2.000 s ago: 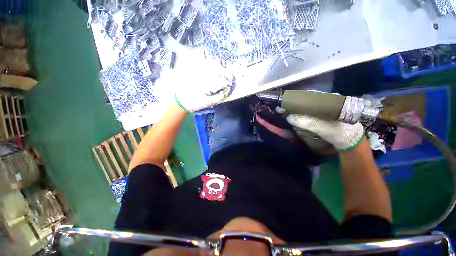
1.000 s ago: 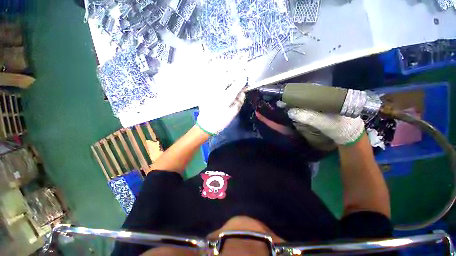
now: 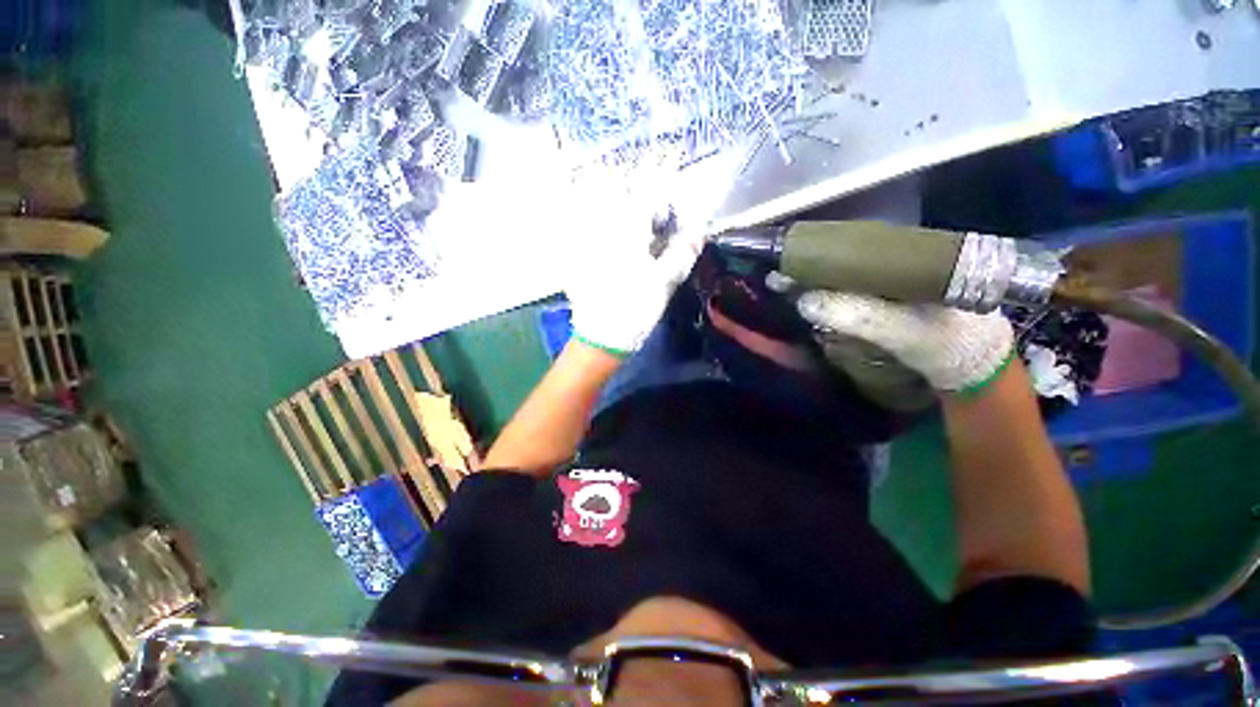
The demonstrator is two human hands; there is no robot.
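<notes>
My right hand [image 3: 912,334], in a white knit glove, is closed around the underside of the olive-green air screwdriver [image 3: 871,263]. The driver lies level, its dark nose pointing left at the table edge. My left hand [image 3: 629,283], gloved and washed out by glare, is at the table edge by the driver's tip. A small dark-grey metal part [image 3: 663,229] shows at its fingers; the exact grip is lost in the glare. Long thin screws [image 3: 677,69] lie heaped on the table, with a second heap of thin fasteners [image 3: 357,235] at the left corner.
Grey perforated metal pieces [image 3: 484,49] lie along the far side of the pale table [image 3: 953,131]. The air hose [image 3: 1216,362] curves down at the right. Blue bins [image 3: 1216,401] stand right and below. A wooden pallet [image 3: 362,428] and a blue bin of silver parts [image 3: 370,532] are lower left.
My left hand has moved right from over the table to the driver's tip, and a small part now shows at its fingers. My right hand and the driver have barely moved.
</notes>
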